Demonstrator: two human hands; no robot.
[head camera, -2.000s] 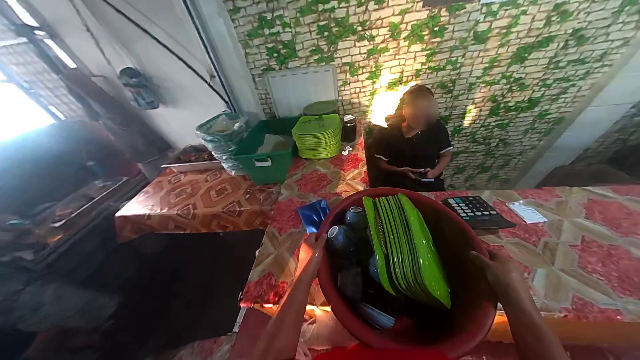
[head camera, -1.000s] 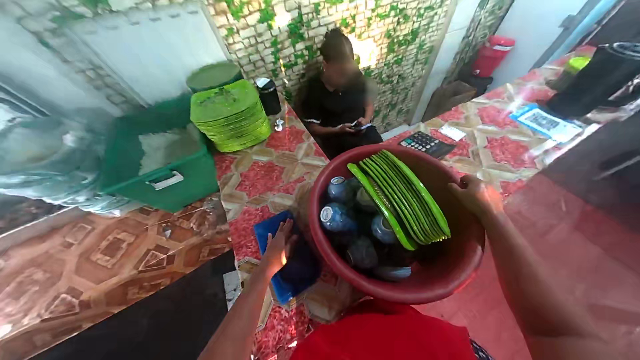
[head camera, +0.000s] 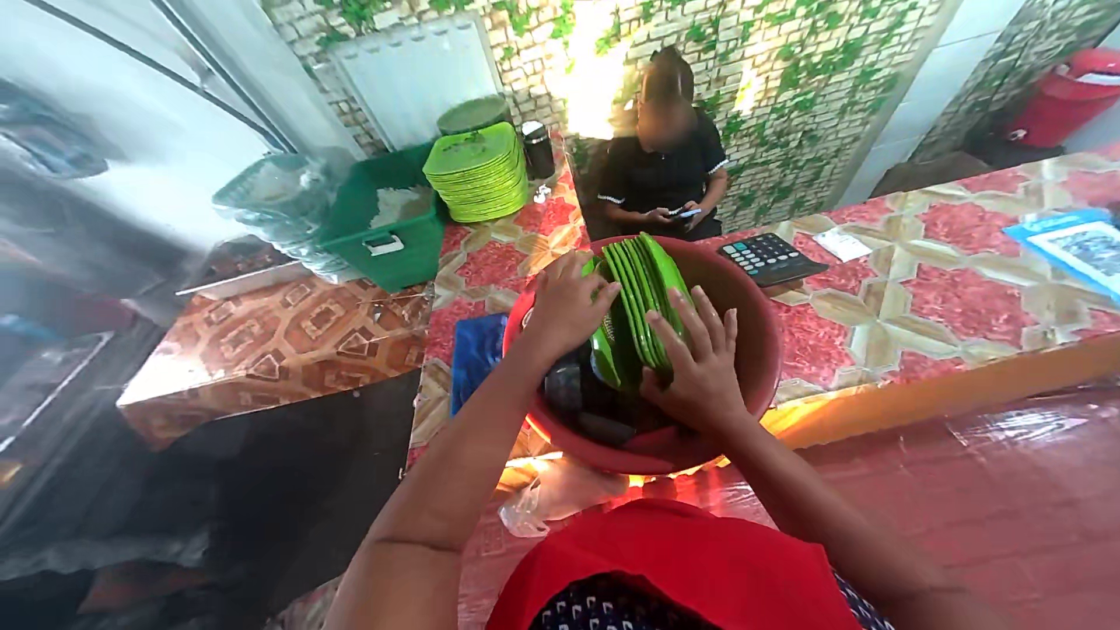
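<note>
A red plastic tub (head camera: 761, 350) stands at the edge of the patterned table, with green plates (head camera: 643, 306) on edge inside it and dark, shadowed items beside them. My left hand (head camera: 569, 306) is on the left side of the plates, its fingers against a green plate that leans apart from the others. On the right side of the stack lies my right hand (head camera: 700, 359), fingers spread along the outer plate. How firmly the hands grip is not plain. A blue packet or folder (head camera: 475, 354) lies left of the tub, partly behind my left forearm.
Behind the tub a person (head camera: 669, 157) sits holding a phone. A calculator (head camera: 766, 255) lies right of the tub, a blue-edged printed sheet (head camera: 1081, 249) farther right. Back left are a stack of green plates (head camera: 477, 175), a green bin (head camera: 394, 254) and plastic-wrapped containers (head camera: 284, 210).
My left hand has left the blue thing and my right hand has left the tub's rim; both are now at the plates inside. One plate now stands apart from the stack.
</note>
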